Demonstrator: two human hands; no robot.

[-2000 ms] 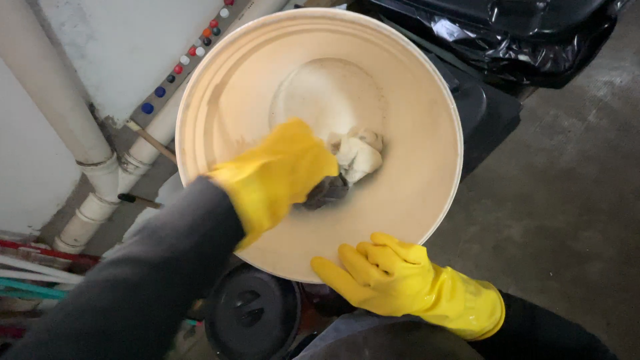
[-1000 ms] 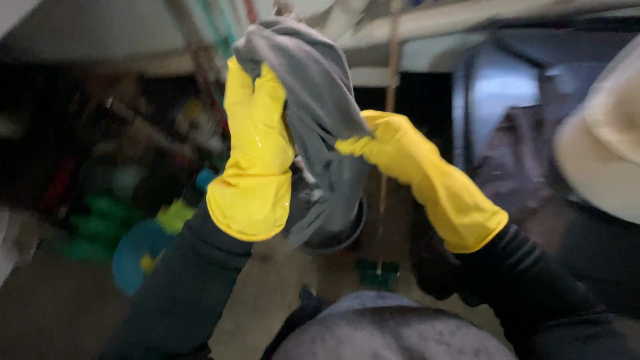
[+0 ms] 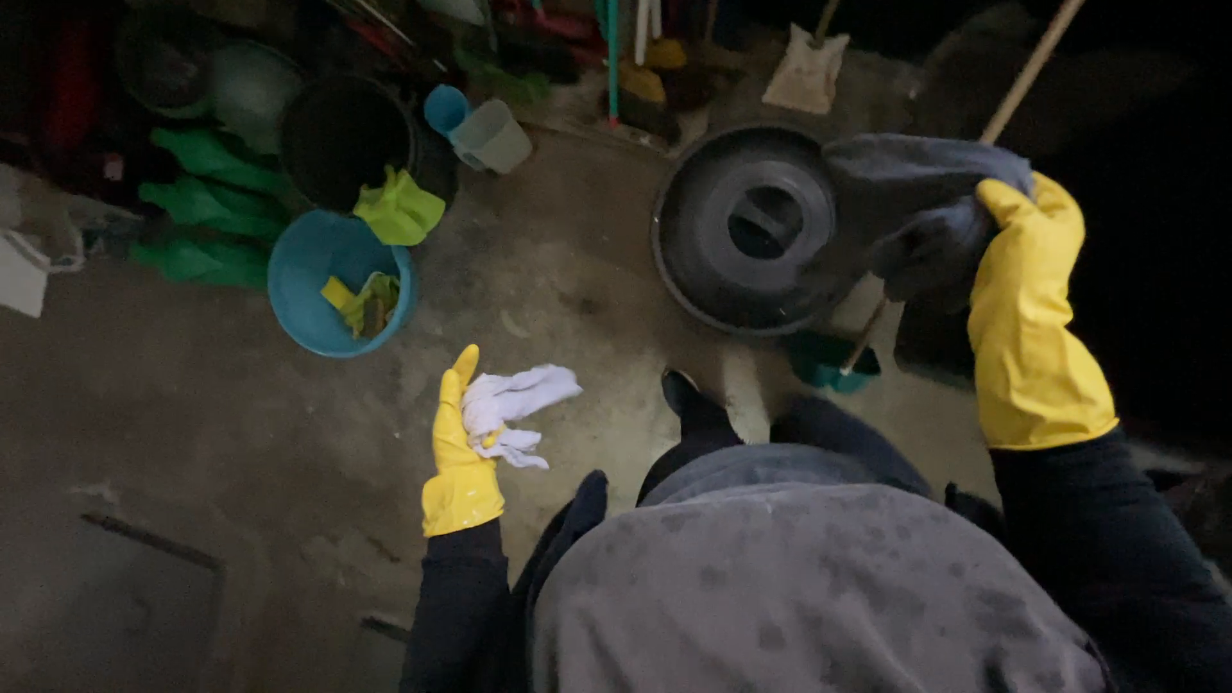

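My left hand [image 3: 462, 452], in a yellow rubber glove, holds a white cloth [image 3: 515, 409] over the floor, below and right of a blue plastic basin [image 3: 279, 298]. Inside the basin lie yellow-green cloths or sponges [image 3: 371, 308]. At the right my right hand [image 3: 1035, 279], gloved the same way, grips a dark grey cloth [image 3: 924, 164], which hangs over the right rim of a round black tub [image 3: 698, 279]. The tub's bottom shows a round opening or recess.
A lime-green cloth [image 3: 399, 207] hangs between the basin and a black bucket [image 3: 337, 135]. Two small containers [image 3: 493, 137] and green plastic items [image 3: 212, 207] are nearby. A wooden pole [image 3: 1030, 72] slants beside the tub, near a teal dustpan [image 3: 837, 364].
The view has swung over the floor. My hands, both at the grey cloth one second ago, are now far apart; the left holds a white cloth, the right the grey one.
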